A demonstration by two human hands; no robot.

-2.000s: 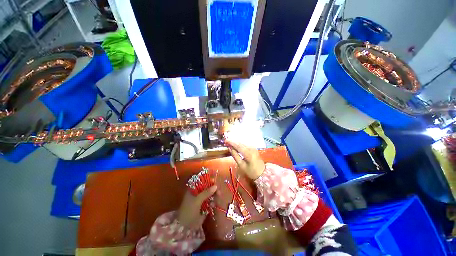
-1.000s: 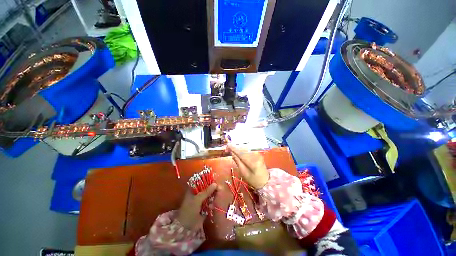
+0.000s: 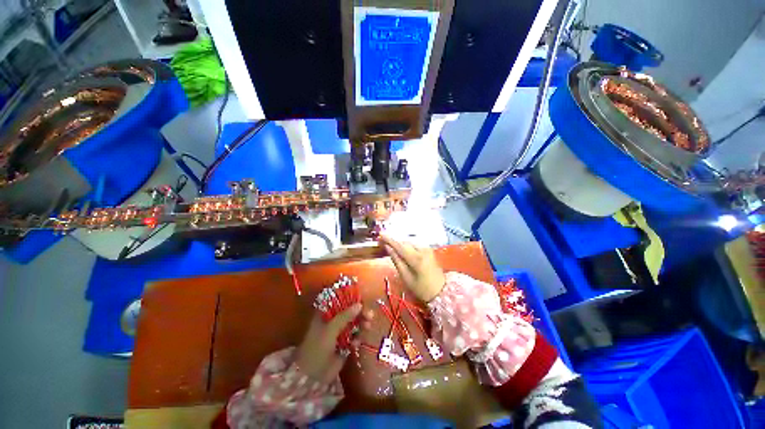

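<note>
My left hand [image 3: 322,337] is closed around a bundle of red wire leads [image 3: 339,295], pale ends up, above the reddish-brown board. My right hand [image 3: 411,264] reaches to the crimping head [image 3: 375,204], fingertips at its front beside a bright glare. Whether the fingers hold a lead is hard to tell in the glare. Several finished leads [image 3: 409,348] with flat silvery and coppery tabs lie fanned on the board between my hands. The terminal press [image 3: 388,59] with its blue label stands above the head.
The feed track [image 3: 252,207] with copper terminals runs from the left bowl feeder [image 3: 126,142] to the head. Another bowl feeder [image 3: 600,134] stands right. A parts bin of red leads [image 3: 516,302] is beside my right sleeve. Blue crates [image 3: 671,385] are lower right. Tan tape [image 3: 432,384] lies near the front edge.
The camera view has shifted slightly. Another finished lead's tab shows at the right of the fanned group, clearer than one second ago. My right hand stays at the head; my left keeps the bundle.
</note>
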